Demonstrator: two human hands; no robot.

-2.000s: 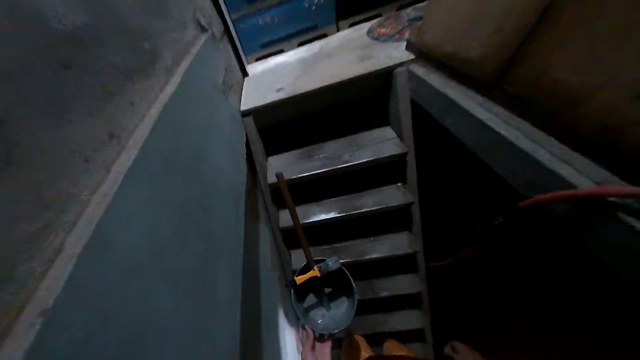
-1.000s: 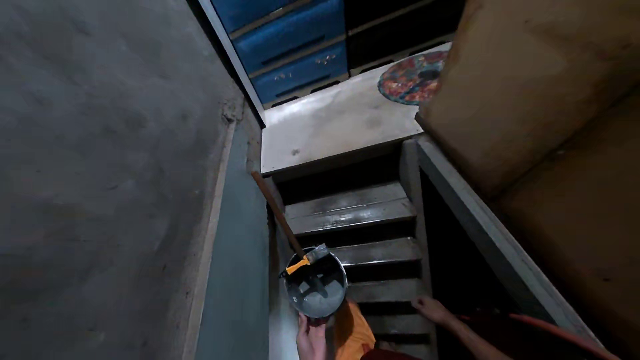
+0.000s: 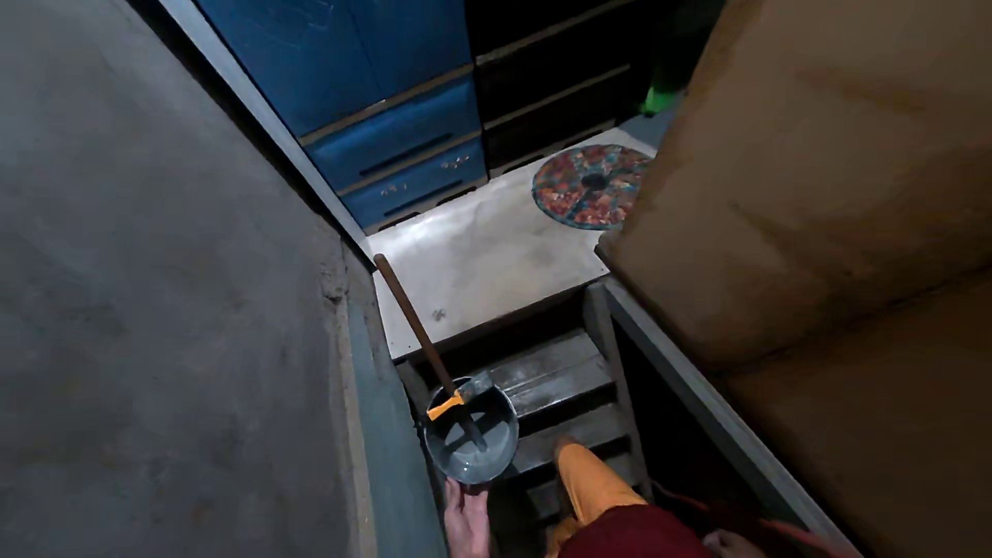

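Observation:
My left hand (image 3: pixel 466 518) is at the near rim of a dark round bucket (image 3: pixel 508 440) and holds it beside the wall. In the bucket are a greyish material, a long brown wooden handle (image 3: pixel 413 318) leaning up and out, and a putty knife with an orange handle (image 3: pixel 445 407) lying across the rim. My right hand (image 3: pixel 728 542) shows partly at the bottom edge, dim, beside my dark red shirt; its fingers are hard to make out. Below the bucket, my leg in orange trousers (image 3: pixel 593 473) is on the wooden stairs (image 3: pixel 554 384).
A grey wall (image 3: pixel 201 310) rises at the left. The stairs meet a pale landing (image 3: pixel 480 271) with a round multicoloured mat (image 3: pixel 593 186) and a blue drawer cabinet (image 3: pixel 403 151). Large brown panels (image 3: pixel 806 194) stand at the right above a stair side rail (image 3: pixel 721 411).
The view has moved up the stairs towards the landing, with the bucket still in my left hand. My right hand, at the stair side a second ago, is now low by my shirt.

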